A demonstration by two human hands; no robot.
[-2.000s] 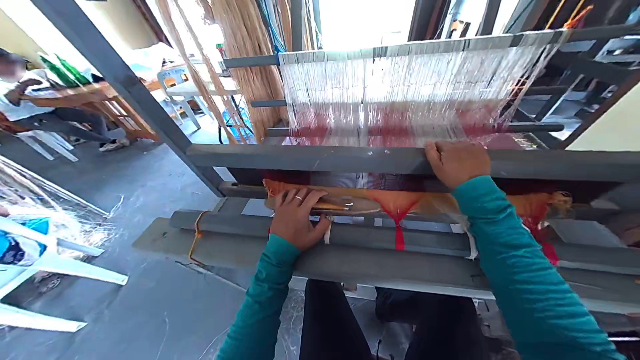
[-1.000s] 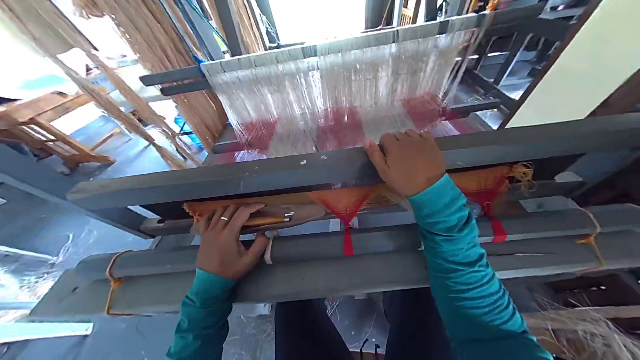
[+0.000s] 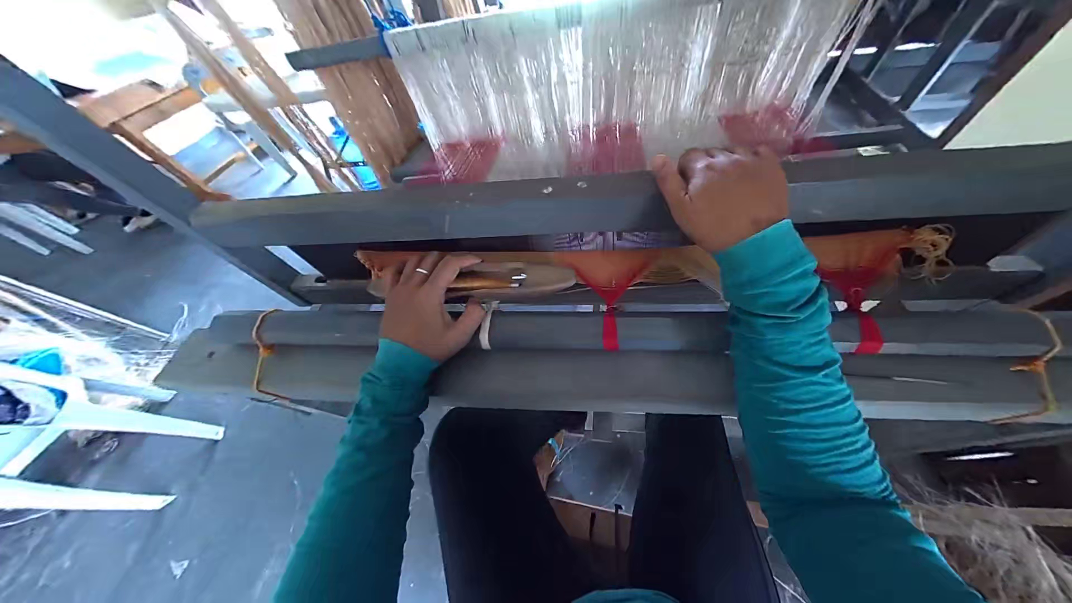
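My right hand [image 3: 727,197] is closed over the top of the loom's grey wooden beater beam [image 3: 502,205], right of its middle. Left of it, my left hand [image 3: 427,306] rests on the left end of a boat-shaped wooden shuttle [image 3: 536,280], its thumb over the grey breast beam [image 3: 544,331]. The shuttle lies on orange cloth [image 3: 863,247] tied down with red strips [image 3: 610,329]. Whether the left fingers grip the shuttle or only lie on it is unclear. Beyond the beater, white and red warp threads [image 3: 578,92] stretch away.
Hanks of tan fibre [image 3: 364,100] hang behind the loom at the left. A grey frame post [image 3: 109,159] slants up there. White plastic chairs [image 3: 109,419] stand on the floor at the left. Orange cords [image 3: 261,352] loop around the front beams. Loose fibre [image 3: 997,544] lies at lower right.
The view has shifted. Both hands keep much the same places, the left at the shuttle and the right on the beater beam.
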